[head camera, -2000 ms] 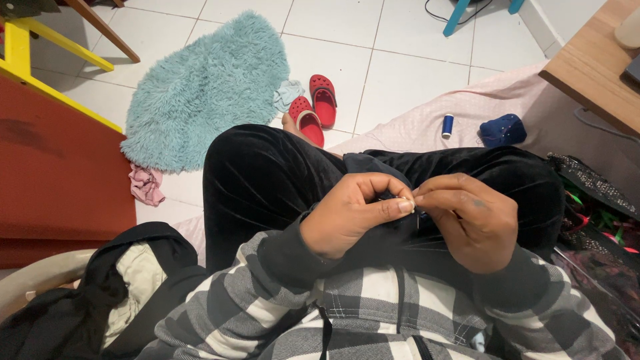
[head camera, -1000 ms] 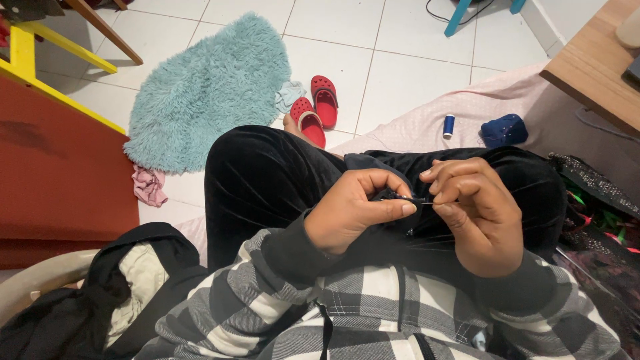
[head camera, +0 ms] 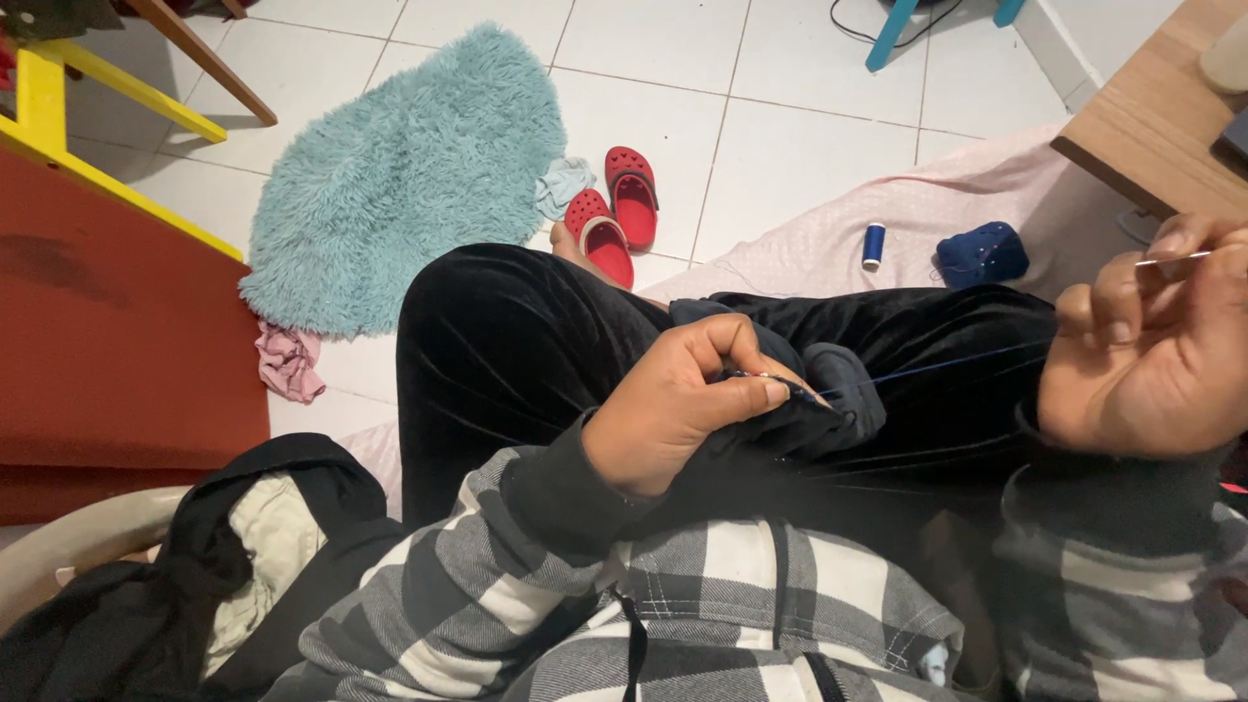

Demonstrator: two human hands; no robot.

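Observation:
My left hand [head camera: 687, 400] pinches the edge of a dark fabric piece [head camera: 843, 390] between thumb and forefinger, above my lap. Up at the right edge of the view, my right hand [head camera: 1155, 341] holds a sewing needle [head camera: 1173, 258] between its fingers. A blue thread [head camera: 951, 363] runs taut from the fabric edge toward my right hand. On the pink cloth beyond my knee stand a blue thread spool [head camera: 874, 247] and, to its right, a dark blue pincushion-like bundle [head camera: 982, 253] with small light dots.
Red clogs [head camera: 632, 200] and a fluffy turquoise rug [head camera: 419, 185] lie on the tiled floor. A wooden tabletop [head camera: 1150, 97] juts in at upper right. Left are a red panel with yellow edging [head camera: 117, 322] and black clothing [head camera: 292, 478]. A pink patterned cloth [head camera: 780, 258] spreads around my legs.
My right hand has moved away from my left, out to the right and up, with the thread now stretched between them. My left hand stays at the fabric edge.

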